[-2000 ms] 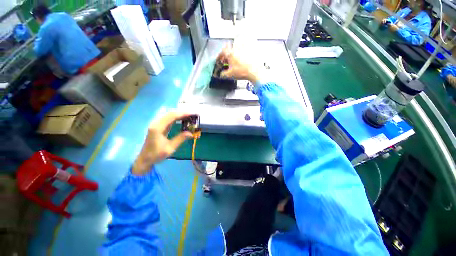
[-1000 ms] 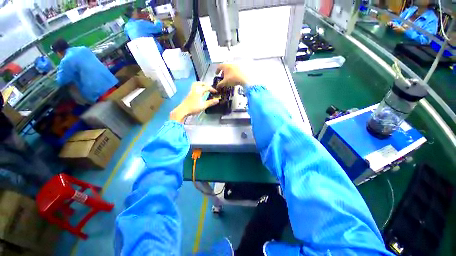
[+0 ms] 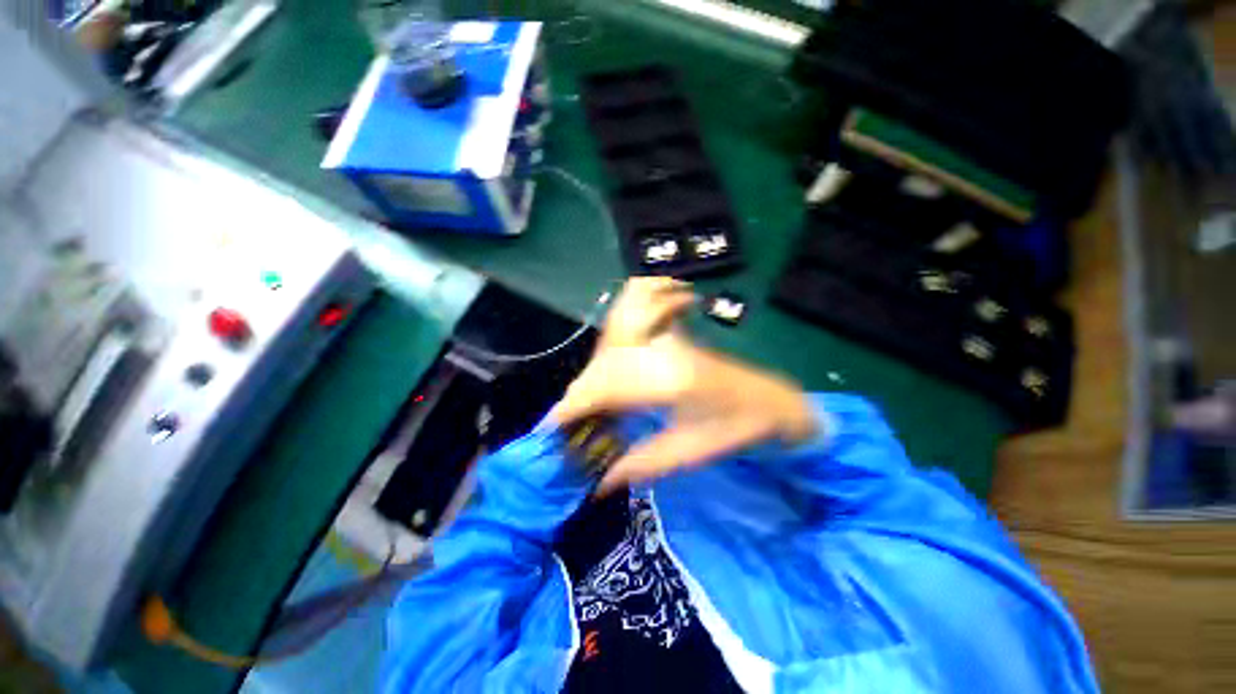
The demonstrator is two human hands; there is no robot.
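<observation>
My right hand (image 3: 718, 404), blurred, is in front of my chest, its fingers and thumb around a small dark and gold module (image 3: 592, 442). My left hand (image 3: 637, 323) is partly behind it, blurred, its fingertips near the narrow tray; whether it holds anything is hidden. The narrow black tray (image 3: 657, 160) has two modules (image 3: 709, 246) in its nearest pockets. One more module (image 3: 725, 309) lies just below that tray, near the left fingertips. The wider black tray (image 3: 868, 296) at the right holds several modules.
The white machine (image 3: 258, 251) with its red button (image 3: 229, 324) is at the left. The blue box (image 3: 447, 129) bears a clear bottle; a thin tube loops beside it. A green-topped block (image 3: 935, 166) and black stacked trays (image 3: 976, 82) are at the upper right. An orange connector (image 3: 159, 621) is lower left.
The view has swung right, from the machine bed to the bench and trays. Both hands have left the dark fixture on the machine and are now close together before my chest.
</observation>
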